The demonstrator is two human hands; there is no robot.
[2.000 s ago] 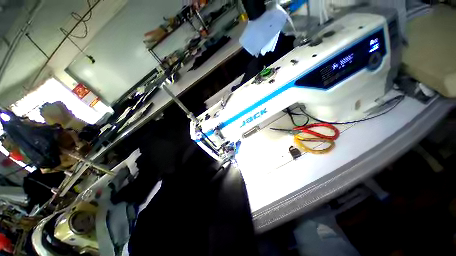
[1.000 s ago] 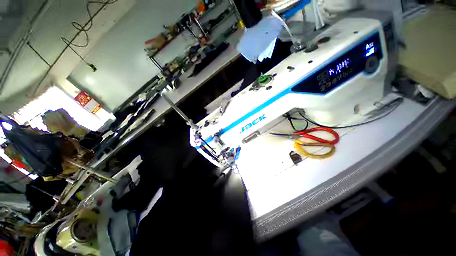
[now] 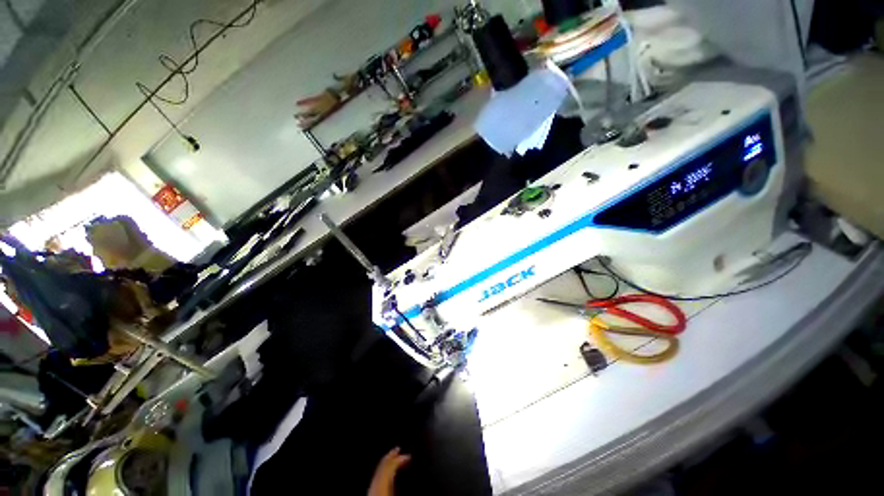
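Observation:
Black fabric [image 3: 334, 407] lies as a large dark mass left of and under the needle area [image 3: 448, 351] of the white JACK sewing machine [image 3: 543, 262]. What looks like my left hand [image 3: 388, 472] shows only as a small part at the bottom edge, over the black fabric. Its fingers are mostly cut off or lost in the dark, so its grip cannot be told. My right hand is not in view. The lamp brightly lights the table beside the presser foot.
Scissors with red and yellow handles [image 3: 635, 327] lie under the machine arm, beside a small dark metal item [image 3: 592, 357]. A black cable [image 3: 717, 294] runs behind them. A black thread cone [image 3: 499, 53] stands behind, above pale blue pieces [image 3: 523, 111]. Another machine [image 3: 131, 470] is at lower left.
Part of a hand has come into view at the bottom over the black fabric. The machine and scissors sit lower in the picture as the camera view has shifted.

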